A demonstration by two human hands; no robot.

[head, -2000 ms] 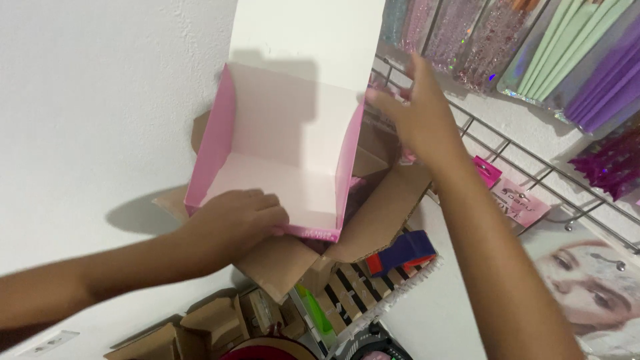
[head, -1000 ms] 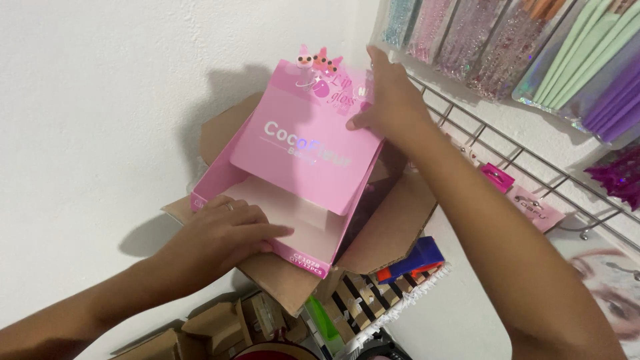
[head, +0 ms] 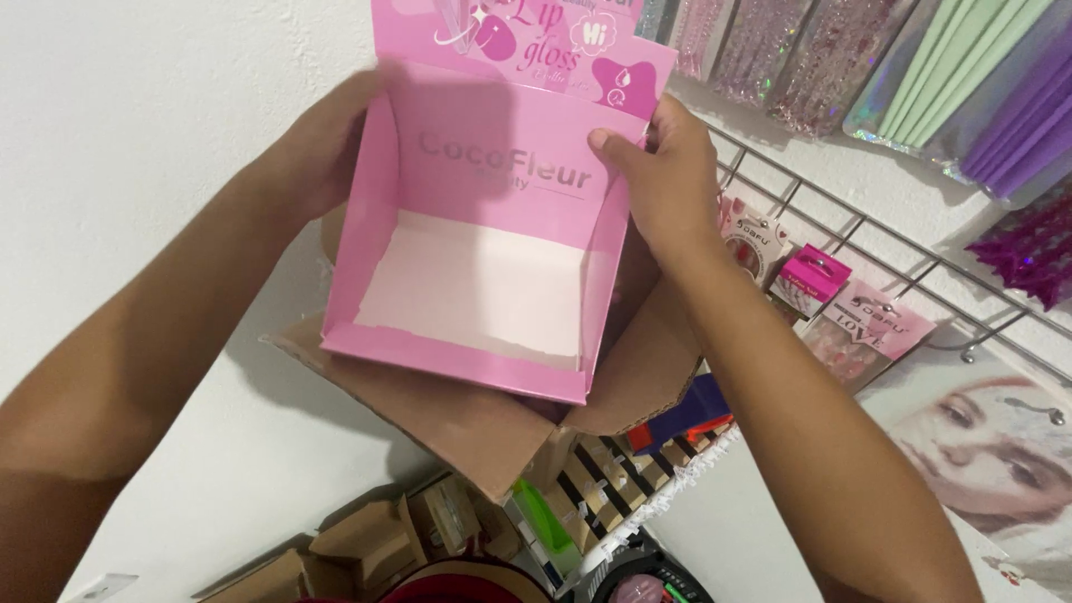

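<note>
A pink cardboard lip gloss display box (head: 494, 159) stands open-fronted in the middle of the view, its inside floor white and its printed header panel upright at the back. My left hand (head: 339, 134) grips its upper left side, with the fingers hidden behind the panel. On the upper right edge, my right hand (head: 670, 176) holds it with the thumb in front and the fingers behind. Beneath and behind the display box is a brown corrugated carton (head: 452, 419) with its flaps spread; the carton's inside is mostly hidden.
A wire rack (head: 863, 219) on the right wall holds packaged nail products (head: 808, 280). Bags of mint and purple sticks (head: 955, 75) hang above, and a poster of a face (head: 980, 452) is below. Lower down are a slatted shelf (head: 599, 486) and small open cartons (head: 368, 536).
The box's pink printed back panel, folded forward one second ago, now stands up behind the tray. My left hand has moved from the front edge to the upper left side.
</note>
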